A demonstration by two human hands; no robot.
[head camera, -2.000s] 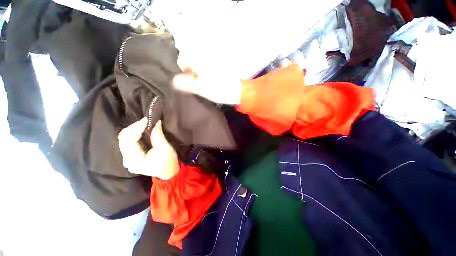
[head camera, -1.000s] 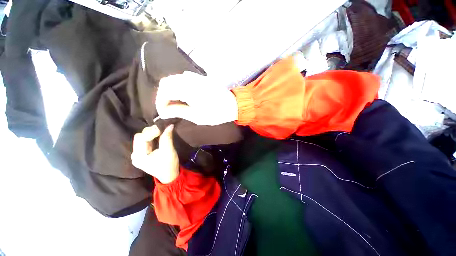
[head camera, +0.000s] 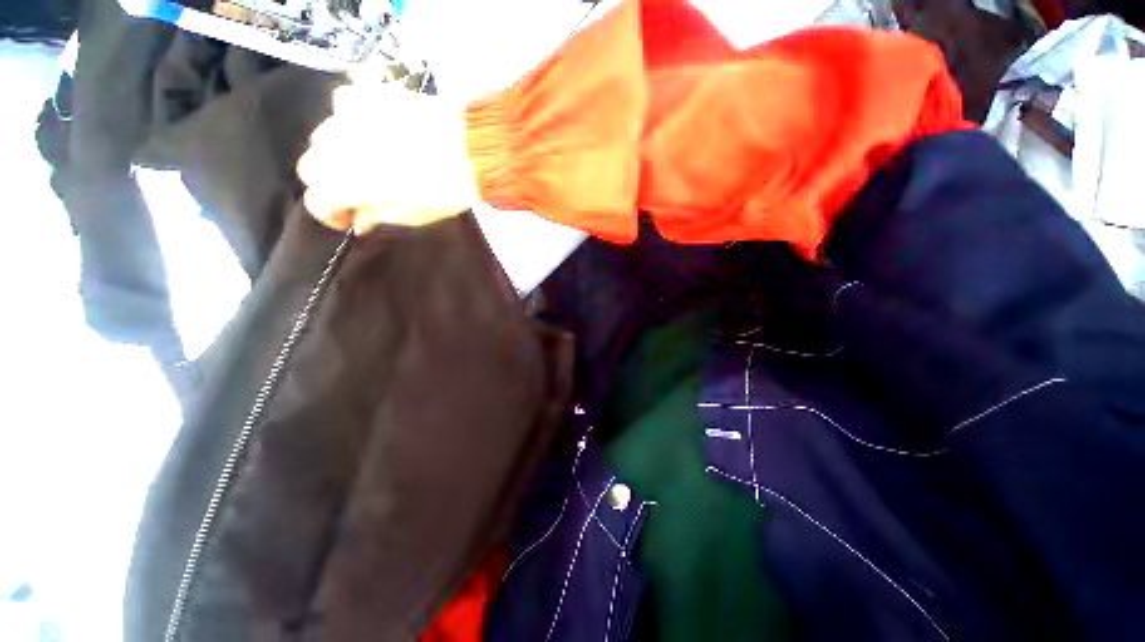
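Observation:
The dark brown garment hangs from the table over the left side of my lap. Its pale toothed zipper runs in a long line down to the lower frame edge. My right hand is closed on the garment at the upper end of the zipper, close below the sewing machine's metal parts. My left hand is hidden; only a bit of its red sleeve cover shows beneath the garment.
The white sewing machine head with a blue stripe is at the upper left. White and brown cloth pieces lie at the upper right. The white tabletop shows at the left.
My right hand has moved up and left with the garment, pulling the zipper into a long line. My left hand has dropped out of sight behind the garment.

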